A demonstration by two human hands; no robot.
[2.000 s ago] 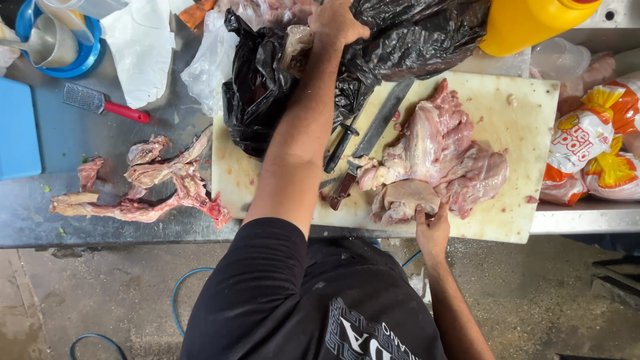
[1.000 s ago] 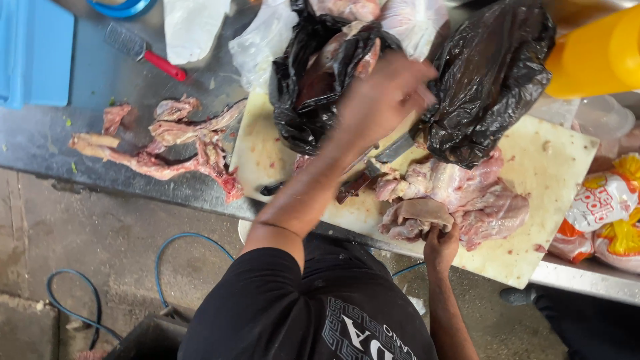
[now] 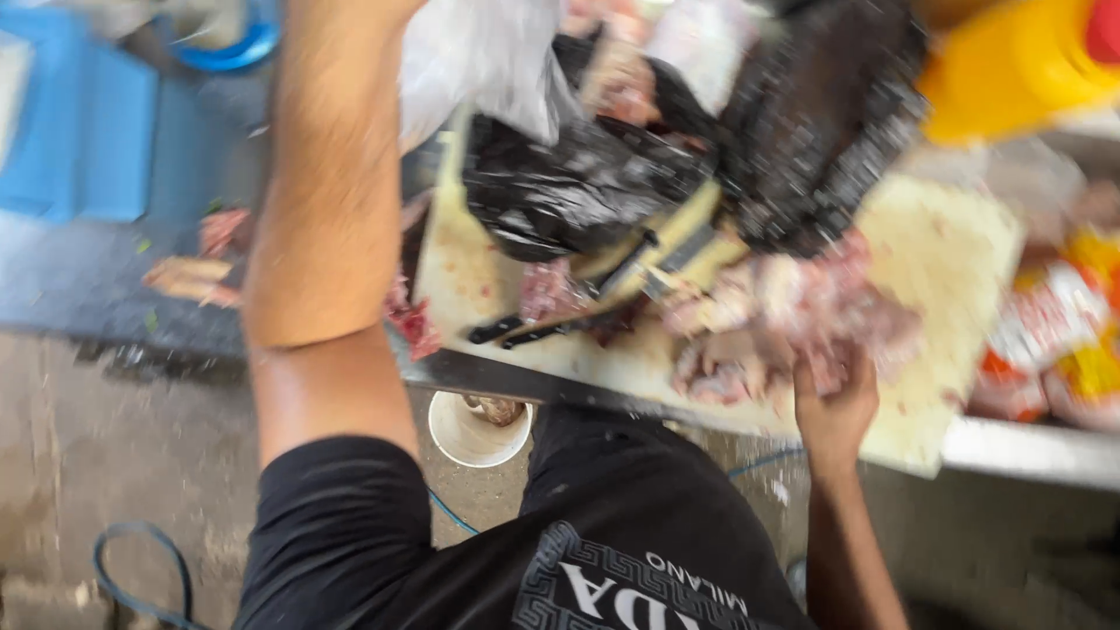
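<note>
My left forearm reaches up past the top edge, so my left hand is out of frame. My right hand [image 3: 836, 402] grips the near edge of a blurred slab of raw meat [image 3: 805, 306], which lies on a white cutting board [image 3: 927, 324]. Left of the meat are knives with black handles [image 3: 516, 331] and a small meat piece [image 3: 549, 289]. An open black plastic bag [image 3: 586, 188] with meat in it rests on the board's far left part. A second black bag [image 3: 814, 131] touches the meat's far edge.
Meaty bones [image 3: 188, 276] lie on the metal counter, partly behind my left arm. A clear plastic bag [image 3: 490, 61], blue containers [image 3: 118, 131] and a yellow jug [image 3: 1006, 79] stand farther back. Packaged poultry [image 3: 1050, 324] is at right. A white bucket [image 3: 481, 429] sits below the counter edge.
My left hand has moved from the black bags up and left, out of frame. The second black bag now lies nearer, against the meat. My right hand stays at the meat. The view has shifted.
</note>
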